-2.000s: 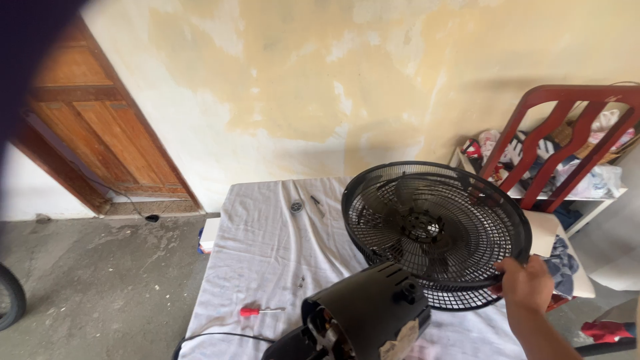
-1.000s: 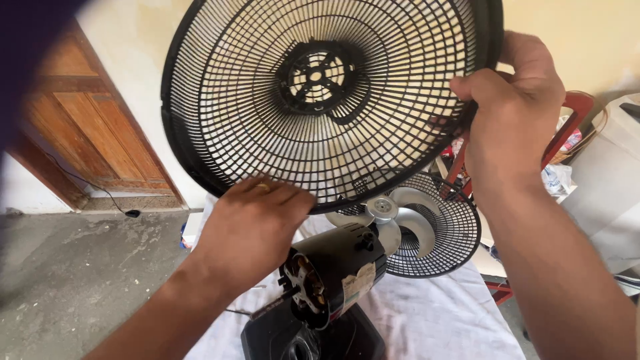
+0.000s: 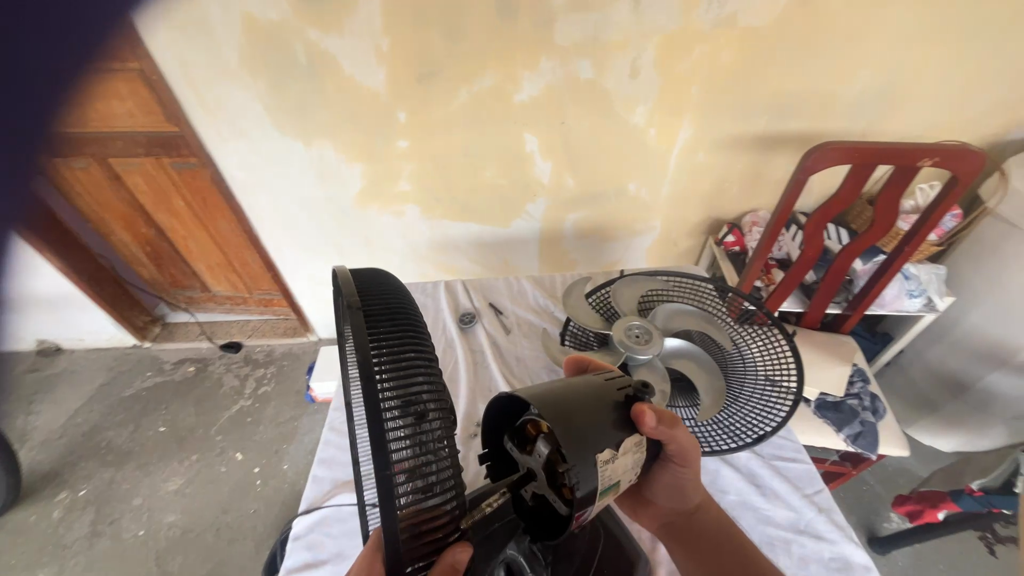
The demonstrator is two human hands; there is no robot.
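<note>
My left hand [image 3: 416,560], low in the head view, grips the bottom edge of a black fan grille [image 3: 408,416], which stands on edge left of the motor. My right hand [image 3: 668,456] is closed around the black motor housing [image 3: 560,432]. The housing's open front faces left, showing copper windings and a metal bracket, and a torn label is on its side. Beneath it is the black fan base [image 3: 600,544], partly hidden. Behind my right hand, a silver fan blade [image 3: 638,338] lies over another black grille [image 3: 760,384] on the cloth.
A white cloth [image 3: 800,520] covers the table. On it lie a small round part [image 3: 466,319] and a thin dark tool [image 3: 500,318]. At right stand a red wooden chair [image 3: 816,232] and a white shelf [image 3: 920,320] with clothes and bags. A wooden door [image 3: 168,216] is at left.
The raised grille has come down and turned edge-on to the left of the motor. My right hand has let go of it and now holds the motor housing.
</note>
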